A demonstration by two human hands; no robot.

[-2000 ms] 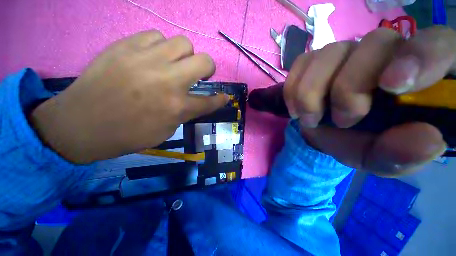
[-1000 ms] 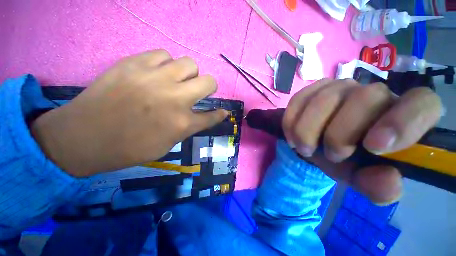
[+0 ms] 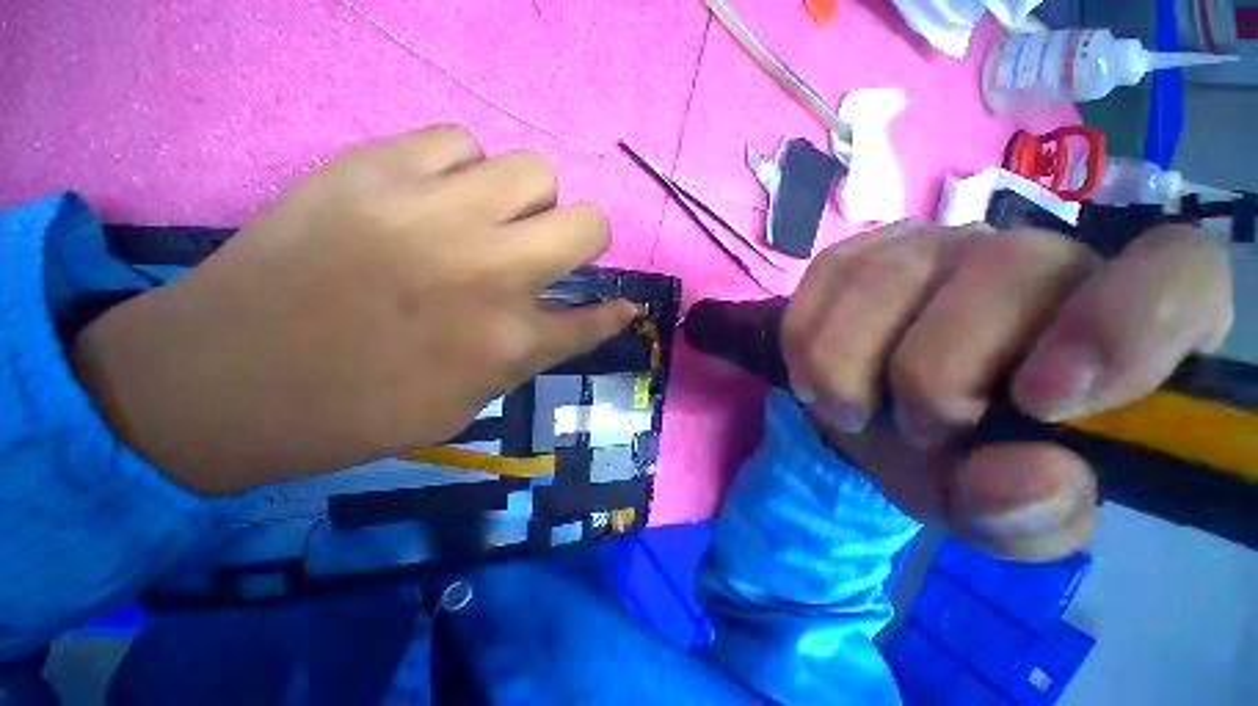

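The opened tablet (image 3: pixel 593 428) lies on the pink mat near my lap, its inner side with silver shields and a yellow-orange flex cable (image 3: pixel 483 462) facing up. My left hand (image 3: pixel 373 304) lies over its upper part, index fingertip pressed at the top right corner of the board. Whether it pinches anything small is hidden. My right hand (image 3: pixel 993 372) is closed around the black and yellow electric screwdriver (image 3: pixel 1173 441). The tool lies nearly level, its nose pointing left at the tablet's right edge near the corner. Its tip is too small to see clearly.
Dark tweezers (image 3: pixel 697 214) lie on the mat beyond the tablet. Nearby are a small black block (image 3: pixel 799 197), a white tissue (image 3: pixel 871 159) with a pale tube (image 3: pixel 773 69), a needle-nozzle bottle (image 3: pixel 1035 69) and a red suction cup (image 3: pixel 1079 163). Blue bins (image 3: pixel 986 621) stand below right.
The camera view has shifted, so more of the upper right bench shows than two seconds ago. Both hands keep nearly the same places at the tablet, the screwdriver still at its right edge.
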